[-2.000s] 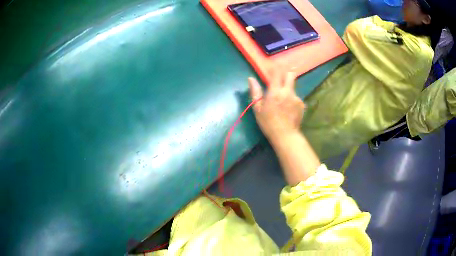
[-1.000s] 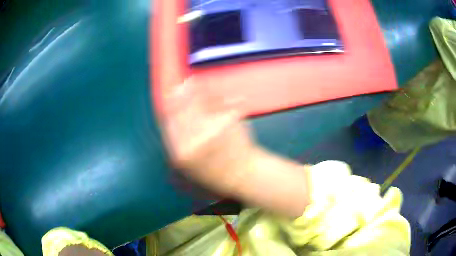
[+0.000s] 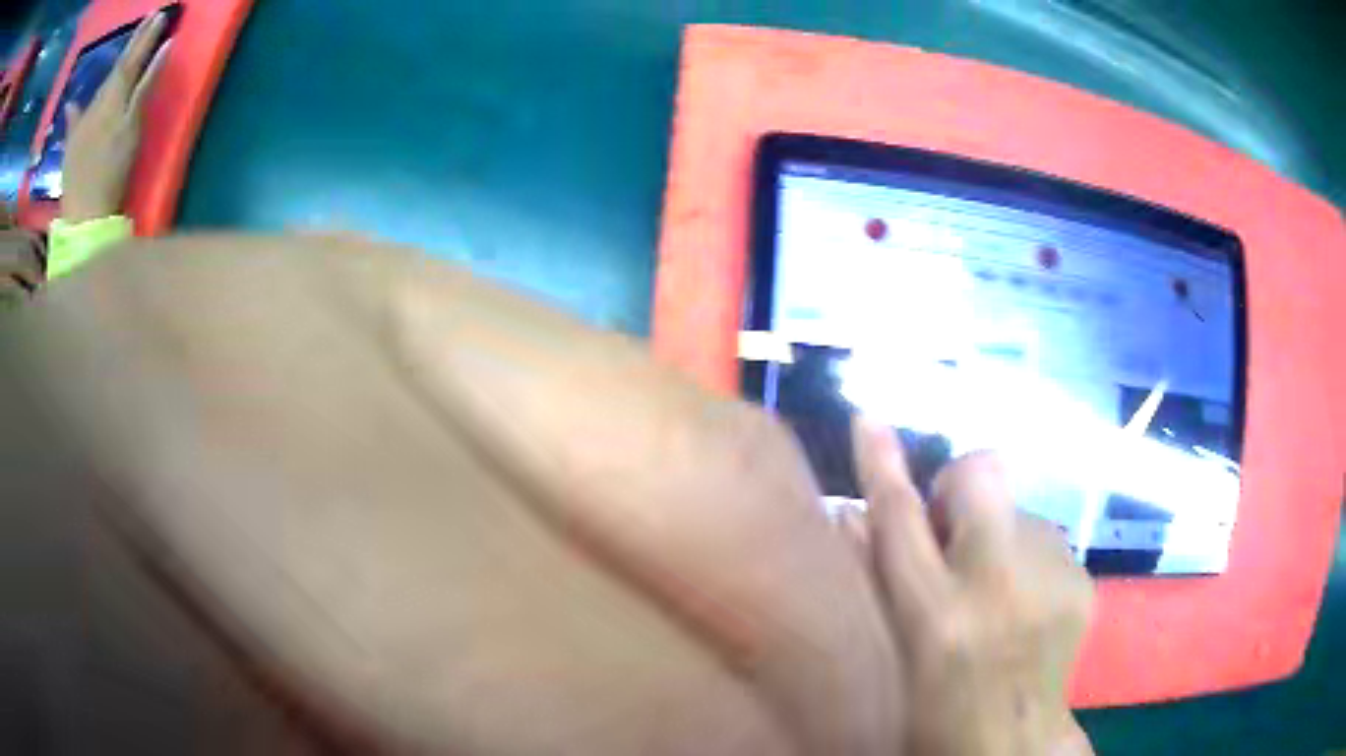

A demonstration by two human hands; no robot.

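Note:
The black-framed tablet (image 3: 1019, 310) lies on an orange-red foam pad (image 3: 1284, 443). Its lit screen shows red dots, dark boxes and a strong glare. My right hand (image 3: 960, 576) is over the tablet's lower left part, with fingers apart at the screen and nothing seen in them; contact is unclear. My left hand (image 3: 473, 517) is a large, blurred shape close to the camera, filling the lower left. Its fingertips cannot be made out, and it hides the pad's lower left part. A small pale yellow tab (image 3: 765, 347) is at the tablet's left edge.
The shiny green work surface (image 3: 443, 133) runs behind and between the pads. At the far upper left, another person's hand (image 3: 107, 148) with a yellow cuff is at a second tablet (image 3: 74, 111) on another orange-red pad (image 3: 199, 89).
The view has shifted, and the tablet now sits at the right. My right hand has moved onto the screen area. The large blurred left hand has appeared. Red dots now show on the screen.

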